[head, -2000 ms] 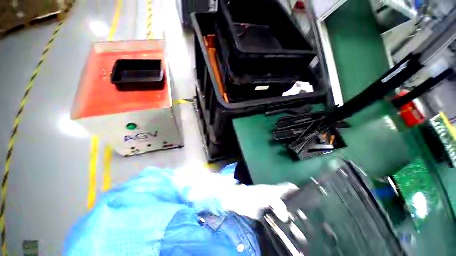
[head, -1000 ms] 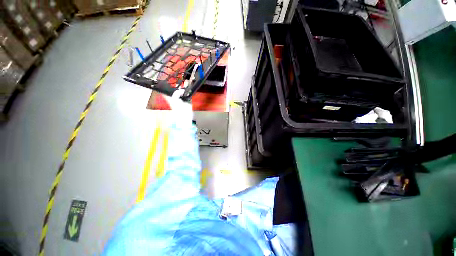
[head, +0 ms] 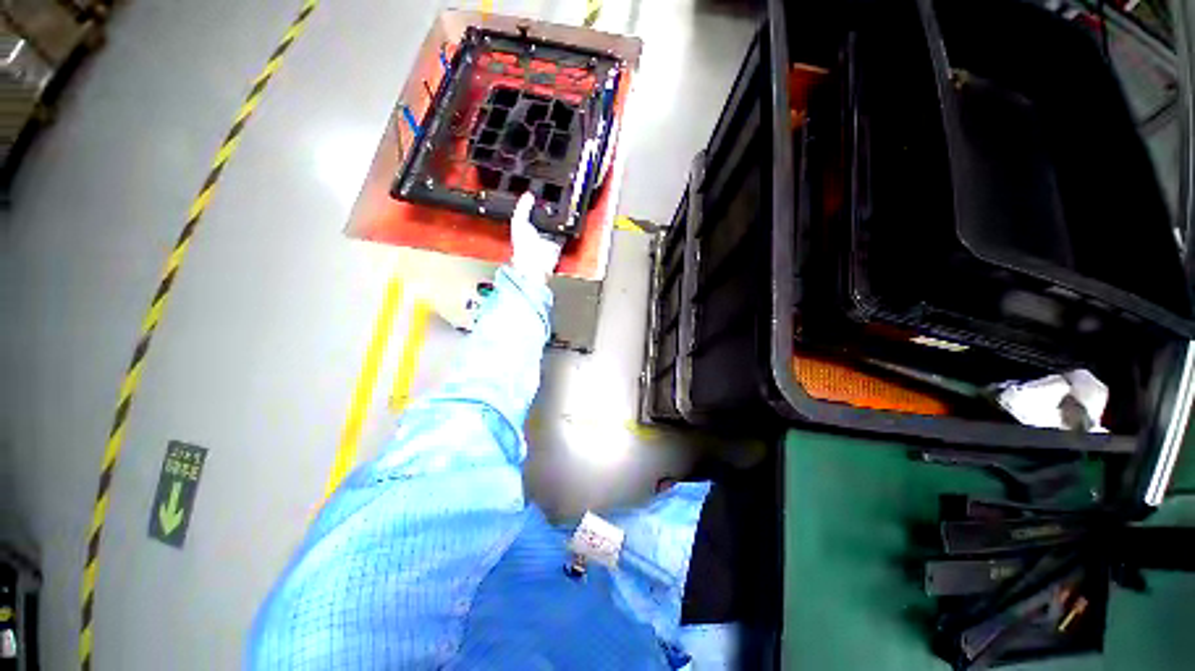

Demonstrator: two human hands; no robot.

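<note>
An empty black wave solder pallet (head: 522, 131) with a lattice of cut-outs and blue bits along its sides lies over the red-orange top of the AGV cart (head: 380, 210). My left hand (head: 535, 243), in a white glove at the end of an outstretched blue sleeve, is at the pallet's near edge, with the thumb on the rim; the other fingers are hidden. The small black tray seen on the cart before is hidden under the pallet. My right hand is not in view.
A large black tote (head: 786, 380) with nested boxes stands right of the cart, white gloves (head: 1055, 399) inside. On the green bench (head: 852, 551), black hold-down bars (head: 1003, 535) lie heaped around a small tray. Striped tape (head: 197, 223) marks the floor.
My left hand first was over the bench, then held the pallet tilted above the cart. The pallet now lies flatter and lower over the cart top, with my hand still at its edge.
</note>
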